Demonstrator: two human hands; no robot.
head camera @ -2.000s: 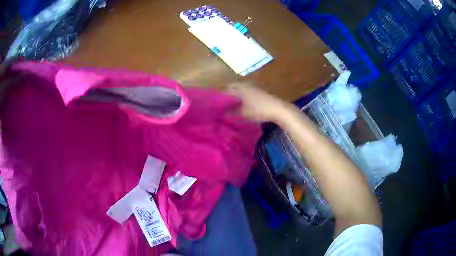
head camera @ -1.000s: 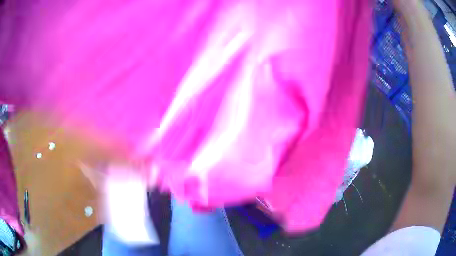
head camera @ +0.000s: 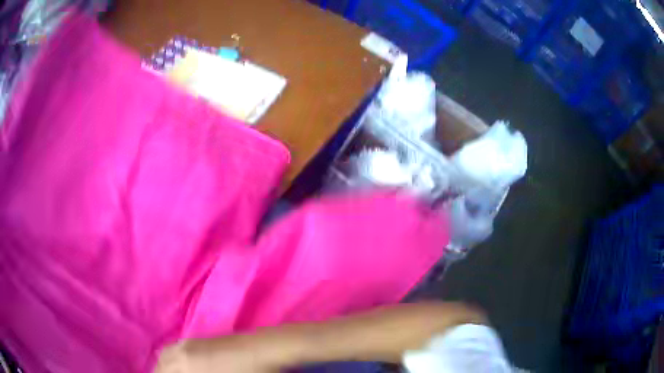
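Observation:
A bright pink jacket (head camera: 145, 211) is spread over the left half of the view, over the brown table and past its near edge. One sleeve-like part (head camera: 349, 248) extends right towards the divided box. My right hand (head camera: 178, 358) is at the bottom edge on the jacket, blurred and partly cut off; its fingers cannot be made out. My left hand is not in view. No hang tags show on the jacket.
A cream sticker sheet (head camera: 233, 81) and a purple-dotted sheet (head camera: 171, 52) with a teal clip (head camera: 228, 53) lie on the table (head camera: 320, 44). A divided box (head camera: 462, 116) holds white plastic bags (head camera: 491, 156). Blue crates (head camera: 408, 25) stand beyond. Clear plastic (head camera: 36, 22) is at far left.
The jacket, lifted and blurred a second ago, is now lower and spread out over the table. My right arm has come down from the upper right to the bottom. The tags no longer show.

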